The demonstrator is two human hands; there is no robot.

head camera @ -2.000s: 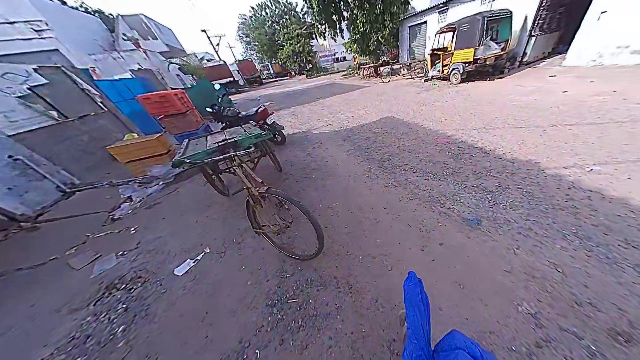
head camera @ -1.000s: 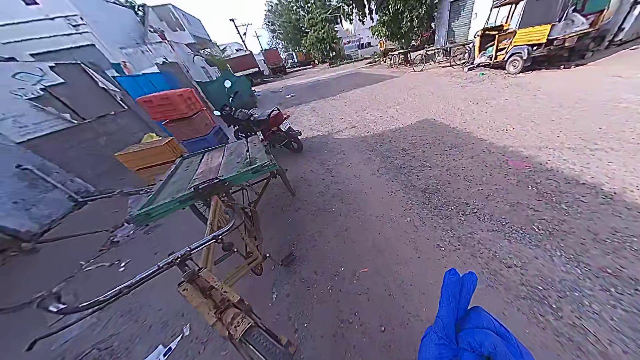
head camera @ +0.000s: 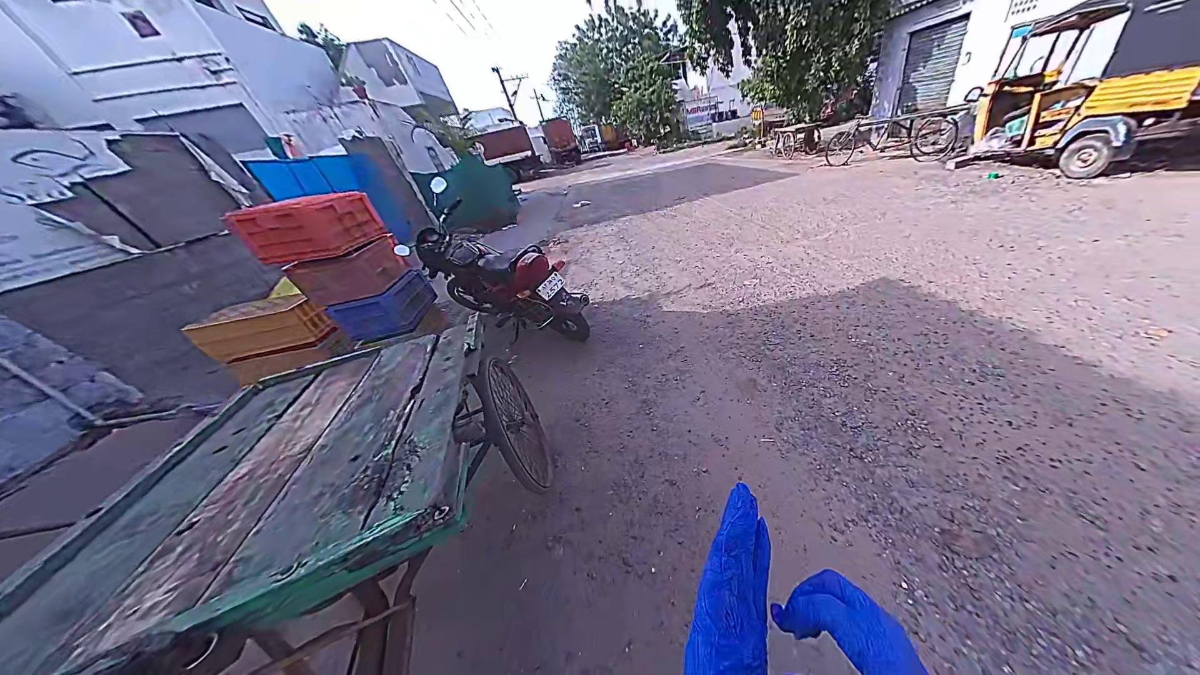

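Observation:
At the bottom edge, right of centre, two blue-gloved shapes rise into view. The left one, which looks like my left hand, has straight fingers pressed side by side and pointing up, with nothing seen in them. Just to its right, a bent blue shape, apparently my right hand, curls toward it across a narrow gap. Palms and wrists are cut off by the frame, so whether the shapes belong to separate hands is not certain. Neither touches the green-edged wooden cart bed at the left.
The cart's spoked wheel stands beside the bed. Beyond it are a parked red motorcycle and stacked plastic crates near a wall. A yellow three-wheeler and bicycles stand far right. Gravelly ground stretches ahead.
The view has moved forward past the cart's handlebar and front wheel, and its wooden bed is now close at the left. A gap now shows between the blue-gloved shapes, which overlapped one second ago.

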